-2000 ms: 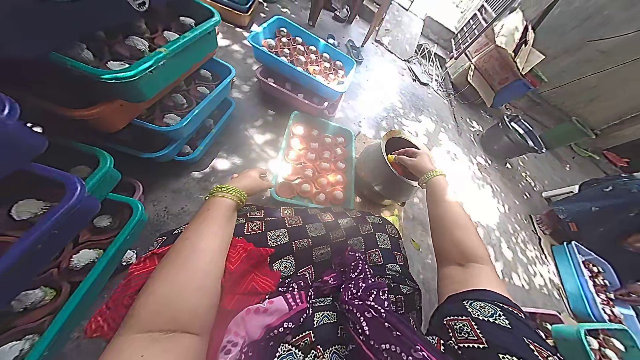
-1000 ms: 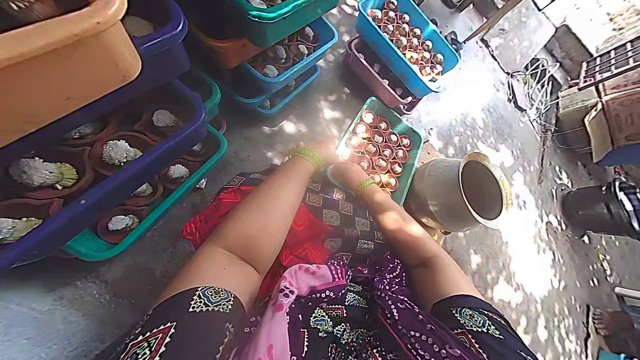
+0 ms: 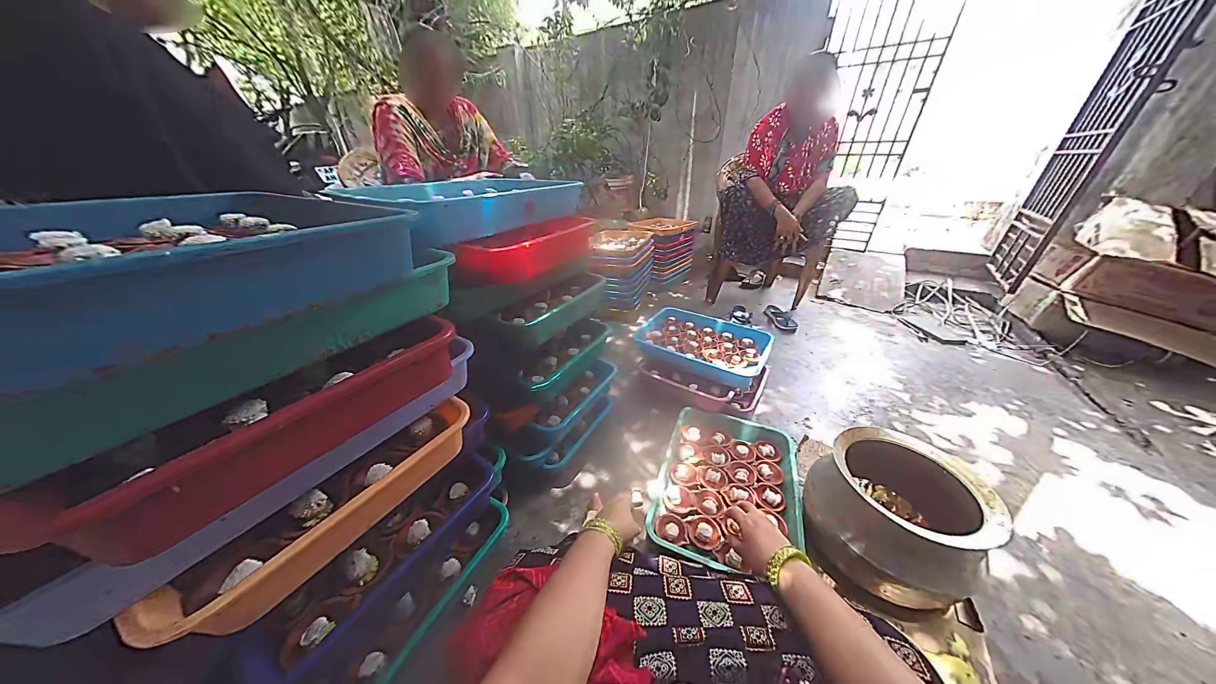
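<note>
A green plastic tray (image 3: 796,494) on the ground before me holds rows of small clay cups (image 3: 704,532), most with a white lump in them. My right hand (image 3: 757,537) reaches over the tray's near right part, its fingers down at the cups; whether they grip anything is hidden. Just outside the tray's left edge is my left hand (image 3: 619,516), with a small white piece at its fingertips. A wide metal pot (image 3: 898,546) stands to the right of the tray, with some yellowish matter inside.
Stacked plastic trays (image 3: 285,408) of filled cups rise at the left. Beyond the green tray sits a blue tray (image 3: 705,359) on a pink one. One person sits on a chair (image 3: 731,218) at the back; two others are behind the stacks. Cables (image 3: 969,318) lie on the ground.
My right hand was at the pot, then close to my left hand by the tray; now it is over the cups and the hands are apart. The view has tilted up.
</note>
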